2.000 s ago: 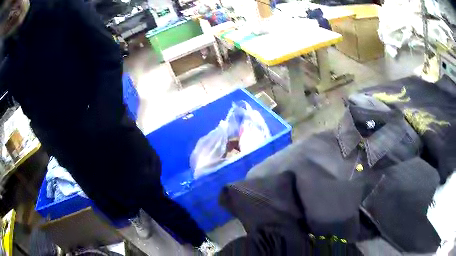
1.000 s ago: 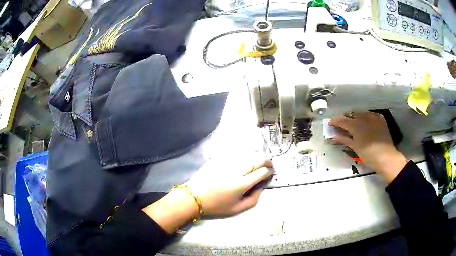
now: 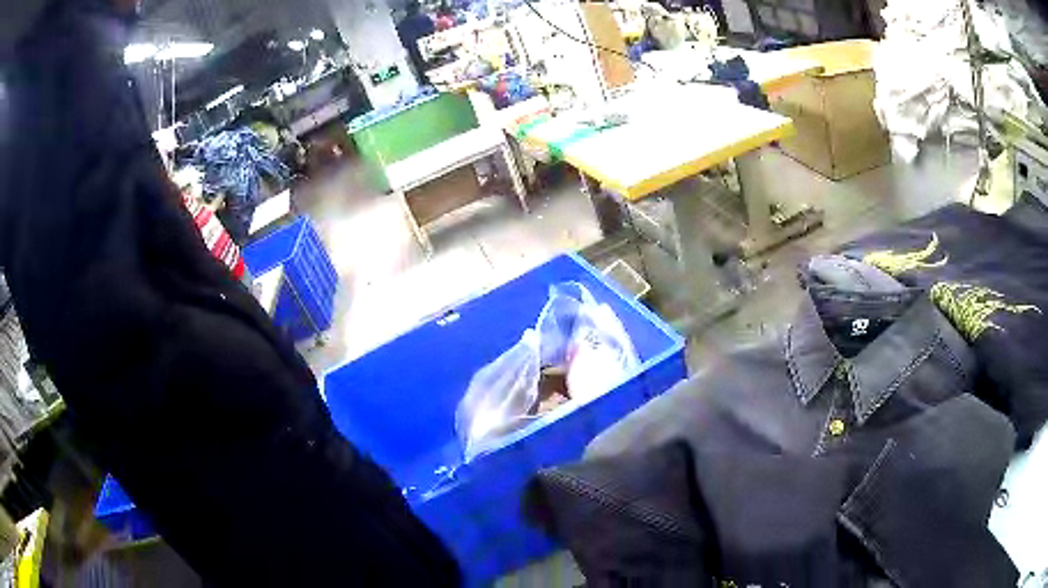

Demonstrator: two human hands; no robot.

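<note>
The dark washed denim garment (image 3: 758,402) lies at the right side of the view. Its pointed collar (image 3: 850,362) is up towards the top, with a small pale emblem inside the neck and a metal button below it. A stitched dark part hangs over towards the blue crate. Yellow-green embroidery (image 3: 971,308) shows on dark cloth at the far right. Neither my left hand nor my right hand is in view. The needle area is also out of view.
A person in dark clothes (image 3: 195,345) fills the left side, close by. A blue crate (image 3: 506,517) on the floor holds a clear bag (image 3: 506,396). Another blue crate (image 3: 305,276) stands behind. A yellow-edged worktable (image 3: 678,144) and a green-sided table (image 3: 420,138) stand further back.
The view has swung from the sewing machine to the floor and crate, so both hands have left the picture. The person at the left has shifted compared with two seconds ago.
</note>
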